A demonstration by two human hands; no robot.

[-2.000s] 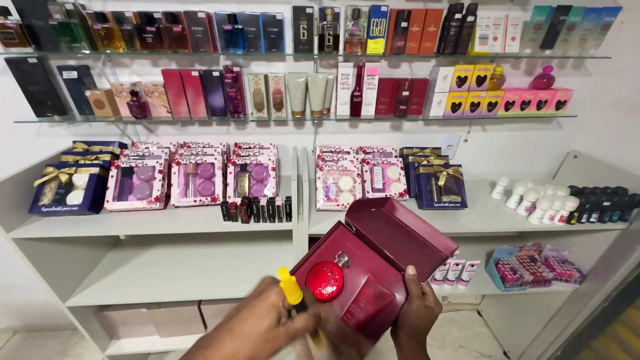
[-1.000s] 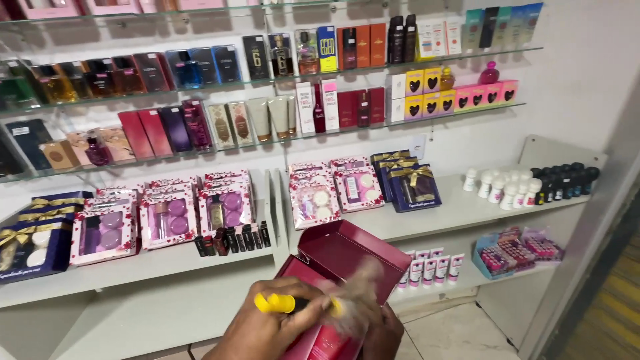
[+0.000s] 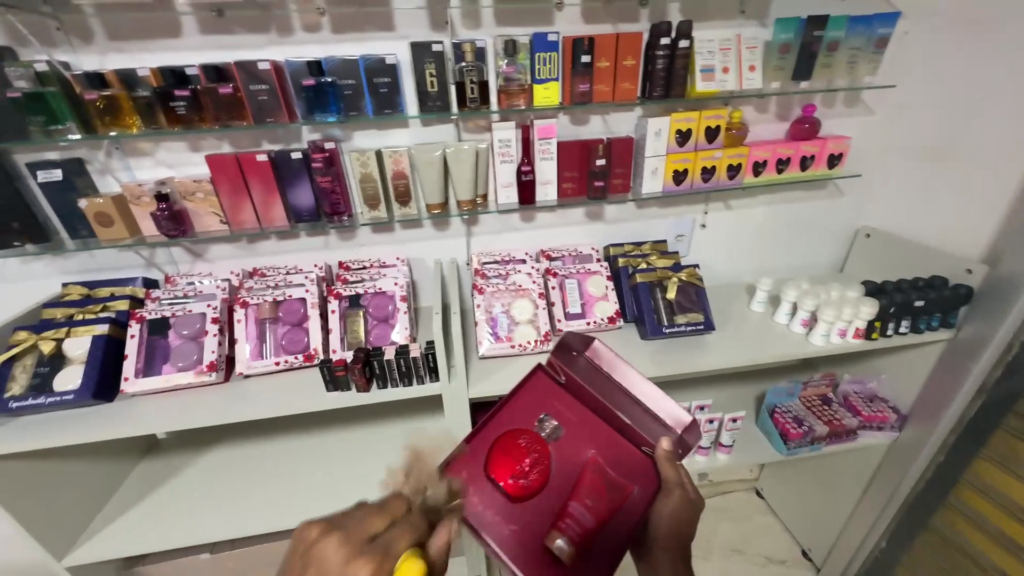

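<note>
My right hand (image 3: pixel 672 508) grips the right edge of a dark red gift box (image 3: pixel 532 400), its thumb at the hinge of the raised lid (image 3: pixel 616 392). Inside the tilted box lie a round red perfume bottle (image 3: pixel 518 466) with a clear stopper (image 3: pixel 548 426) and a red tube (image 3: pixel 590 508). At the box's left edge, my left hand (image 3: pixel 368 536) is closed around a brush with a yellow handle (image 3: pixel 410 562). The brush's pale bristles (image 3: pixel 428 480) are blurred near the lower left side of the box; whether they touch it I cannot tell.
Glass shelves (image 3: pixel 384 120) on the wall hold perfume boxes, bottles and tubes. Below, a pale shelf unit (image 3: pixel 264 404) carries windowed gift sets (image 3: pixel 280 324), small dark boxes (image 3: pixel 380 368) and roll-on bottles (image 3: pixel 832 312). Small white tubes (image 3: pixel 730 434) and a display box (image 3: pixel 828 416) stand lower right.
The brush has moved from over the open box to its left side, and the bottle and tube inside now show more fully. My right hand still holds the box.
</note>
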